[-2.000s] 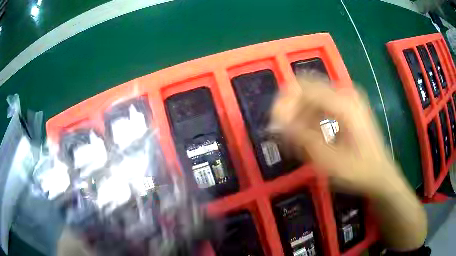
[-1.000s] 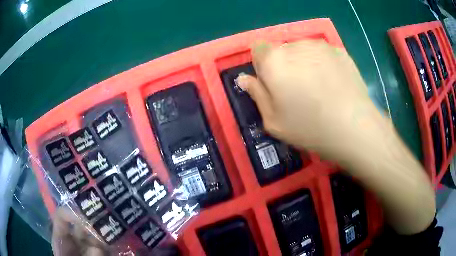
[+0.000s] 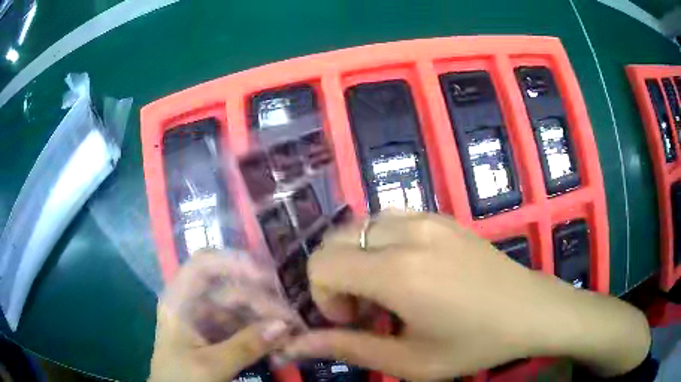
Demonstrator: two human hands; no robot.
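The clear sticker sheet with rows of dark square logo stickers is held over the left part of the red-orange foam tray. My left hand grips its lower edge, seen partly through the film. My right hand, with a ring, is at the sheet's lower right edge, fingers bent; whether it holds a sticker is hidden. Black phones lie back up in the pockets. The top-row phones at the right and far right show a small logo at the upper end. The third phone shows none.
A long whitish wrapped bundle lies on the green bench left of the tray. A second foam tray with phones is at the right edge. A pale line runs across the bench between the trays.
My right hand has moved from the fourth top-row phone down to the sheet. That phone's upper end, covered before, now shows a logo. The view has shifted, so the tray appears further right.
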